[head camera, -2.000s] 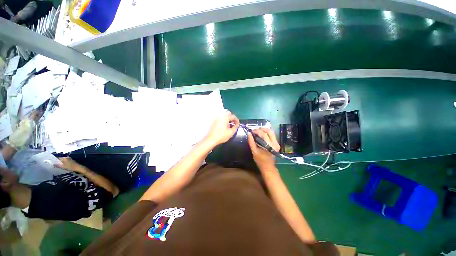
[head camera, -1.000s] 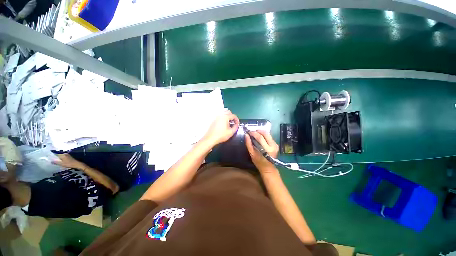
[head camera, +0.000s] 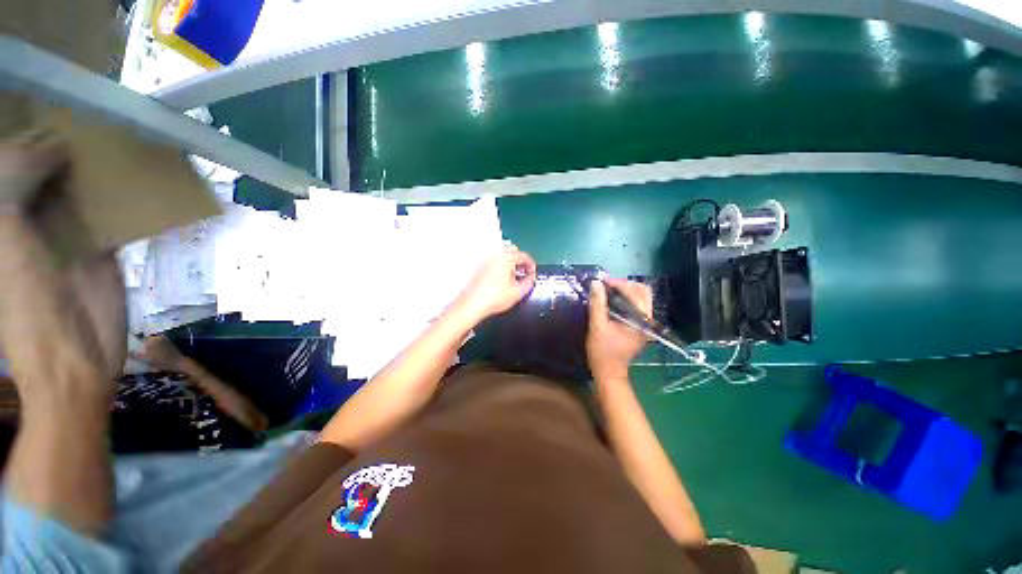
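Observation:
A dark glossy panel (head camera: 557, 294) lies at the bench edge in front of me, bright with glare on its upper part. My right hand (head camera: 620, 322) holds a dark pen-like soldering iron (head camera: 631, 314), its tip near the panel's upper right part and its pale cord trailing right. My left hand (head camera: 502, 280) is at the panel's left edge with thumb and finger pinched together. Whether it holds thin solder wire or the panel edge is too small to tell.
White sheets (head camera: 370, 264) are piled at left. At right stand a black fan unit (head camera: 771, 296), a spool (head camera: 752, 224) and a small dark box, partly behind my hand. A blue stool (head camera: 885, 441) is on the floor. Another person's arm (head camera: 62, 370) holds brown cardboard (head camera: 140, 179) at far left.
My right hand and the iron have moved right, from near my left hand to the panel's right side. My left hand is nearly still. Another person's arm with cardboard has come in at left.

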